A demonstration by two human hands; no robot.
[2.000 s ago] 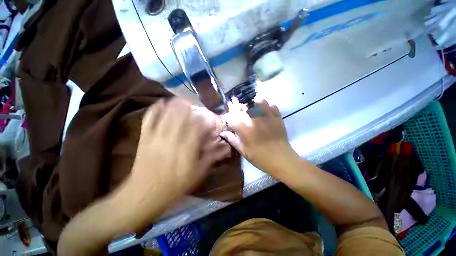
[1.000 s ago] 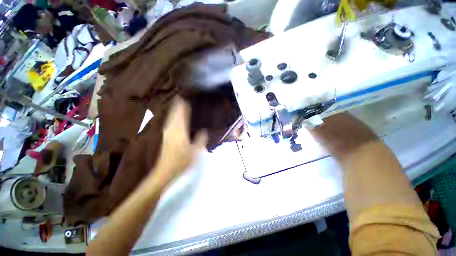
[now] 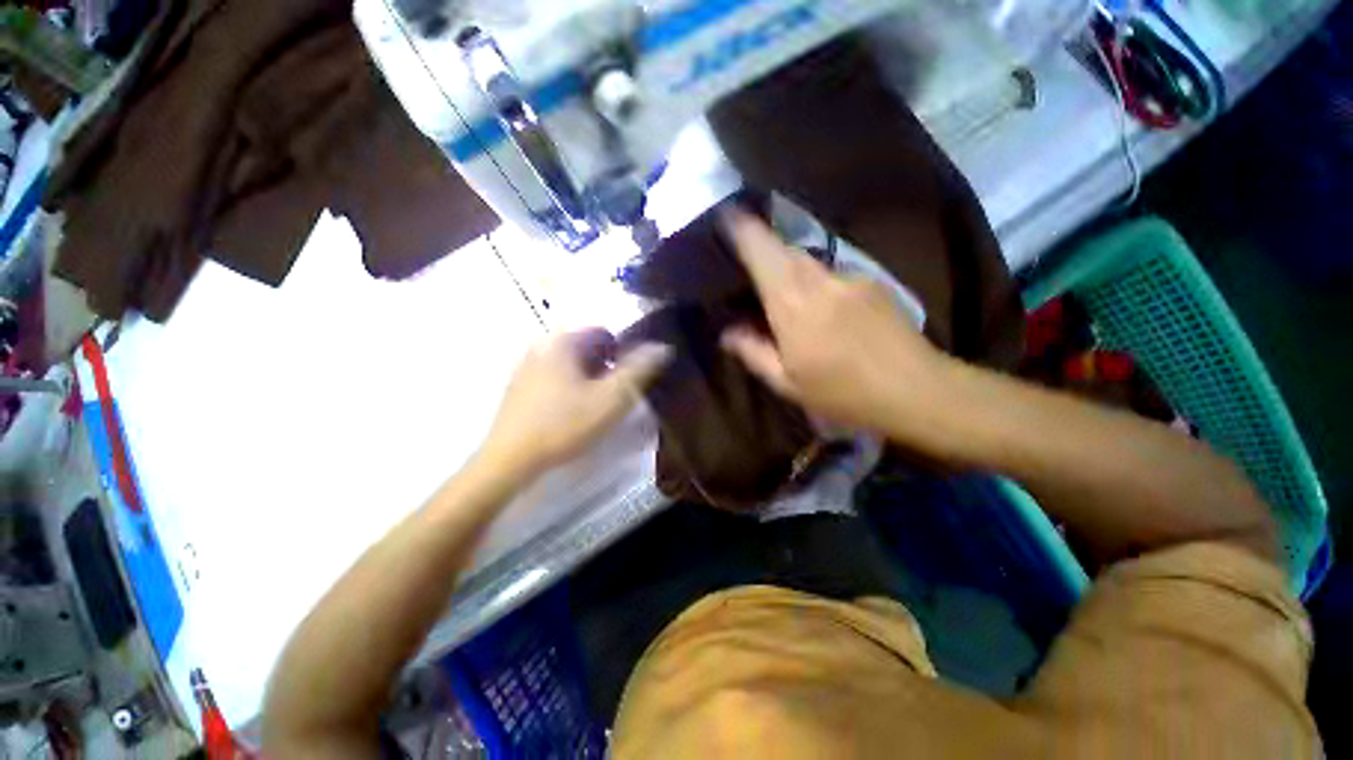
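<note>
The brown trousers (image 3: 727, 423) lie bunched under and right of the needle area, with one part running back under the machine head and the front part hanging over the table edge. Pale lining (image 3: 824, 487) shows at their lower edge. My left hand (image 3: 557, 401), slightly blurred, holds the cloth's left edge with thumb and fingers, just in front of the presser foot. My right hand (image 3: 846, 342) grips the cloth between thumb and fingers, right of the needle. The white sewing machine (image 3: 571, 74) stands over the cloth; its needle is hard to make out in the glare.
Cut brown panels (image 3: 275, 141) lie at the table's back left. Blue and red tape (image 3: 126, 483) marks the left edge. A green basket (image 3: 1209, 356) stands at right, a blue basket (image 3: 519, 683) below. Tangled cords (image 3: 1157, 74) lie at back right.
The trousers have moved from left of the needle to its right and over the front edge. My left hand has come back from the brown pile. My right hand has come out from behind the head.
</note>
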